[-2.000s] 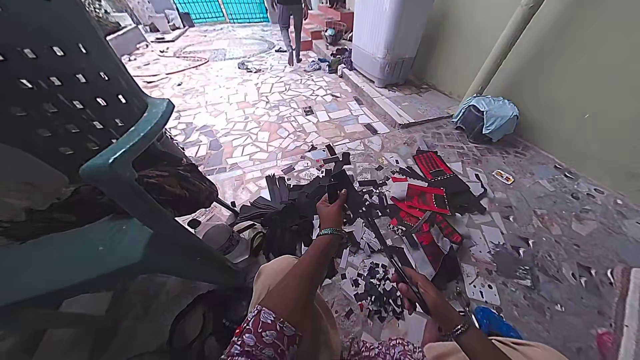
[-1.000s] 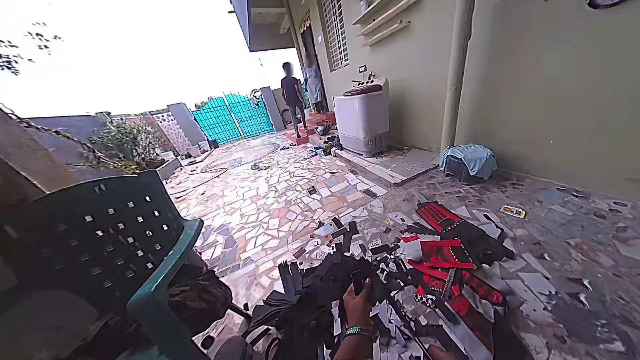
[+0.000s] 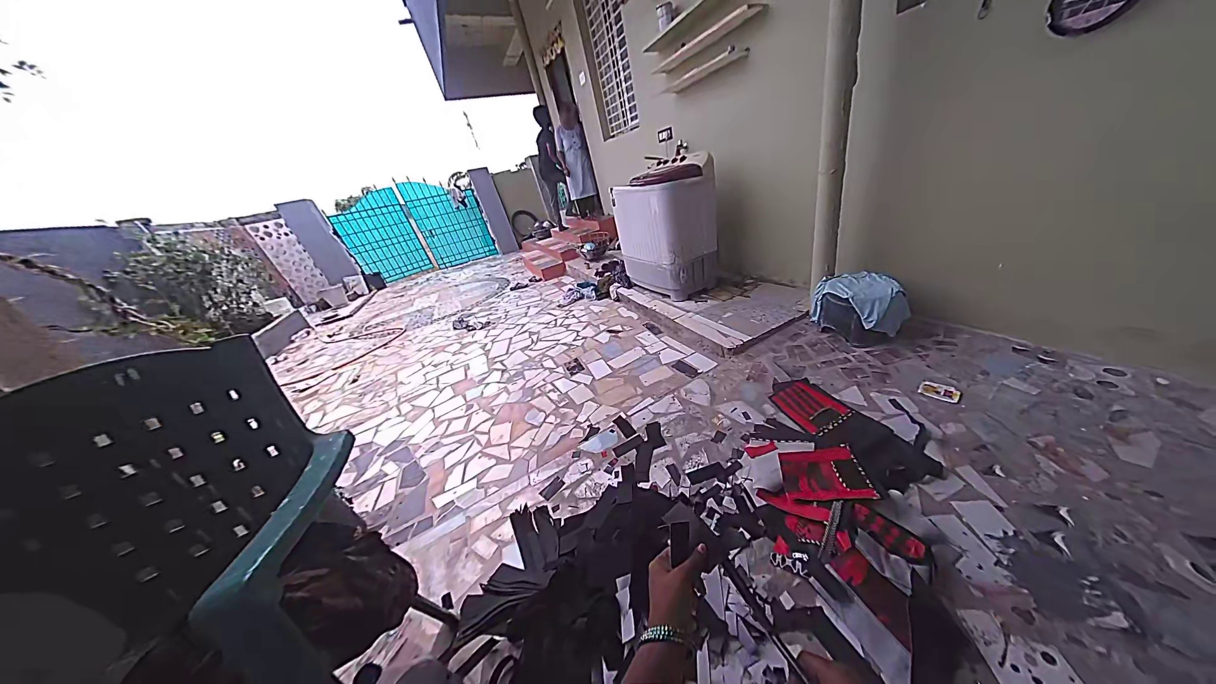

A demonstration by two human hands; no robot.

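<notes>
My left hand (image 3: 676,584), with a beaded bracelet at the wrist, pinches a small black strip (image 3: 679,543) above a heap of black fabric strips (image 3: 579,560). Low in the view, my right hand (image 3: 825,668) is mostly cut off by the bottom edge; a thin dark length (image 3: 760,613) runs from near it up toward the left hand, and what it is cannot be told. Right of the heap lie red and black fabric pieces (image 3: 826,473) with studded-looking edges. Small black scraps are scattered around the hands.
A green plastic chair (image 3: 275,532) stands close at left. A white washing machine (image 3: 667,233) stands by the wall, near a blue cloth (image 3: 861,299) over a container. Two people (image 3: 576,157) are at the doorway by red steps (image 3: 560,249). A turquoise gate (image 3: 418,233) closes the far end.
The view has tilted up strongly. The right hand, plain two seconds ago, is now mostly out of the frame. The walking person has moved toward the doorway.
</notes>
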